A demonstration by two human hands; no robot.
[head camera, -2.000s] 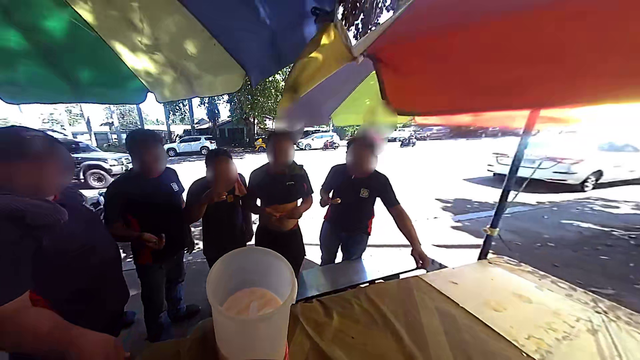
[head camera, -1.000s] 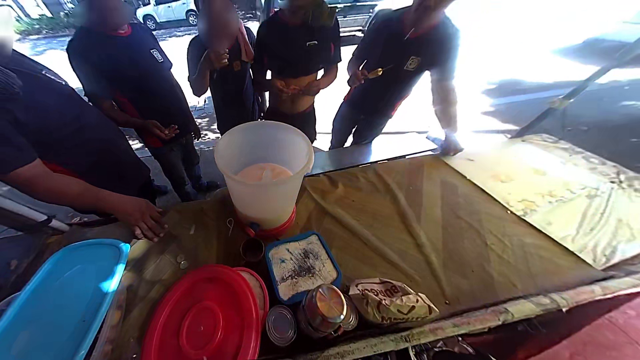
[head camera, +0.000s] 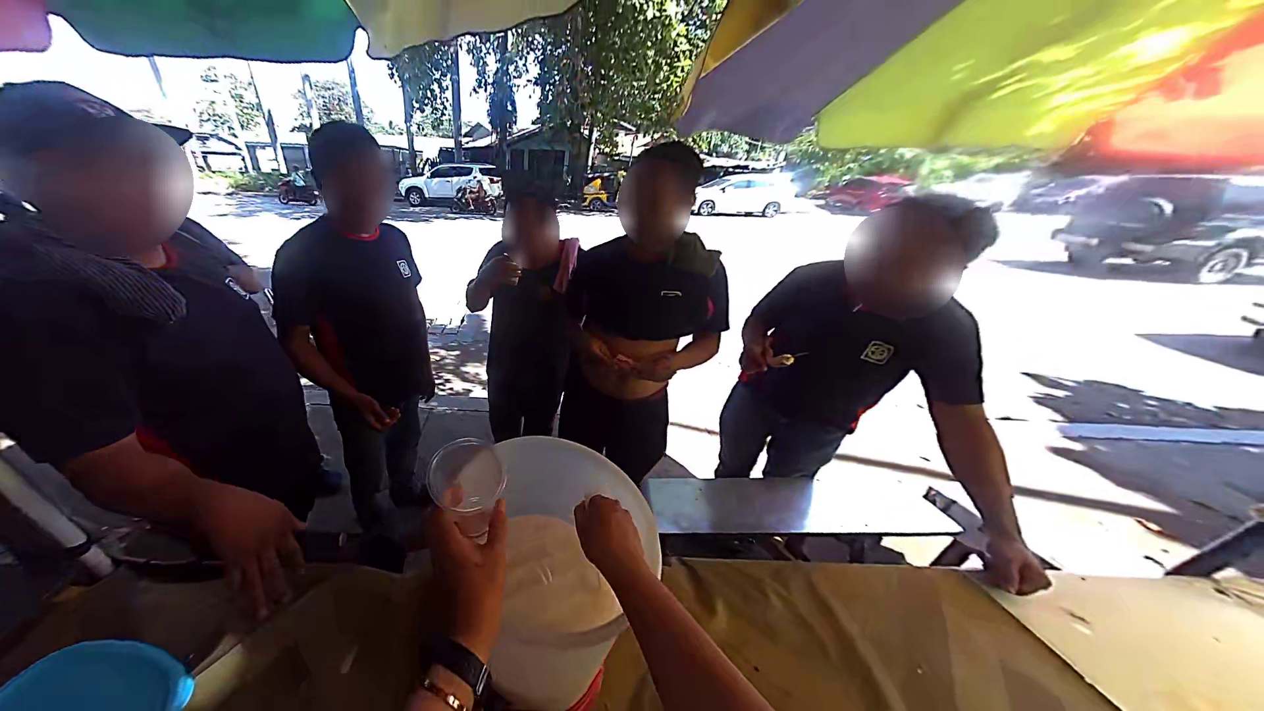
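Note:
My left hand (head camera: 472,563), with a dark watch and a bracelet at the wrist, holds a clear plastic cup (head camera: 467,476) tilted at the left rim of a translucent white plastic bucket (head camera: 558,657). A pale pinkish liquid (head camera: 553,573) fills part of the bucket. My right hand (head camera: 607,533) is closed over the bucket's right side, inside the rim. Its fingers seem pinched together; whether they grip a handle or other thing cannot be seen. Part of a red base shows under the bucket.
Several people in dark shirts stand across the table; one person's hand (head camera: 252,543) rests at the left, another's (head camera: 1015,565) at the right. A brown cover (head camera: 790,632) lies over the table. A blue basin (head camera: 94,676) sits at lower left, a metal bench (head camera: 800,506) beyond.
My two hands have come into view at the bucket, the left with a clear cup. The view has tilted up since one second ago. The person at the left and the one at the right still lean on the table.

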